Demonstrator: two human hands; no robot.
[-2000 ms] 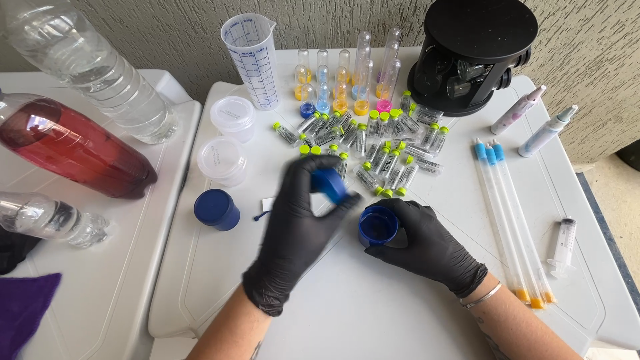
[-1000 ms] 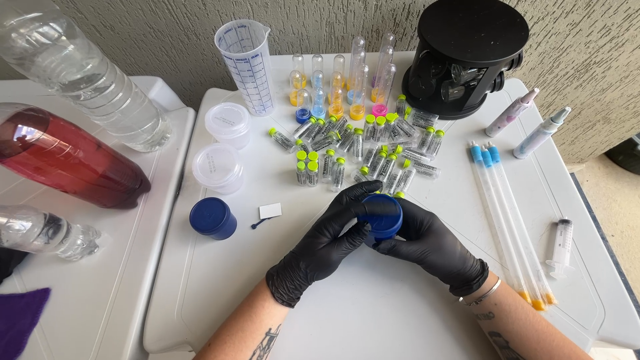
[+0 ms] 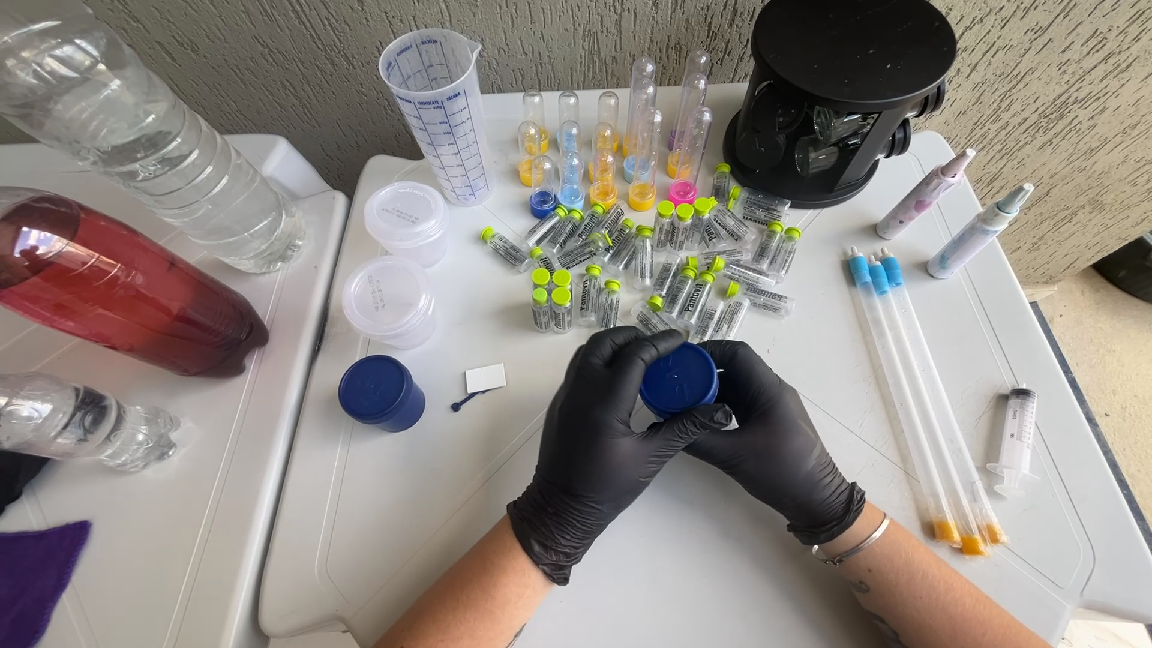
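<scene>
Both hands wear black gloves and hold one blue plastic jar over the white table, its lid on top. My left hand wraps the jar's left side, thumb across the front and fingers at the lid's rim. My right hand grips it from the right and below. A second lidded blue jar stands to the left, near a small white card and a tiny blue scoop-like piece. Just beyond my hands lie many small clear vials with lime-green caps, some upright.
Behind are a measuring cup, preform-like tubes with coloured caps and a black round stand. Lidded clear tubs stand left; long tubes, a syringe and two slim bottles are right. Large bottles lie on the left table.
Two seconds ago my left hand held a blue lid apart from the open jar in my right hand. The lid now sits on the jar, with both hands around it.
</scene>
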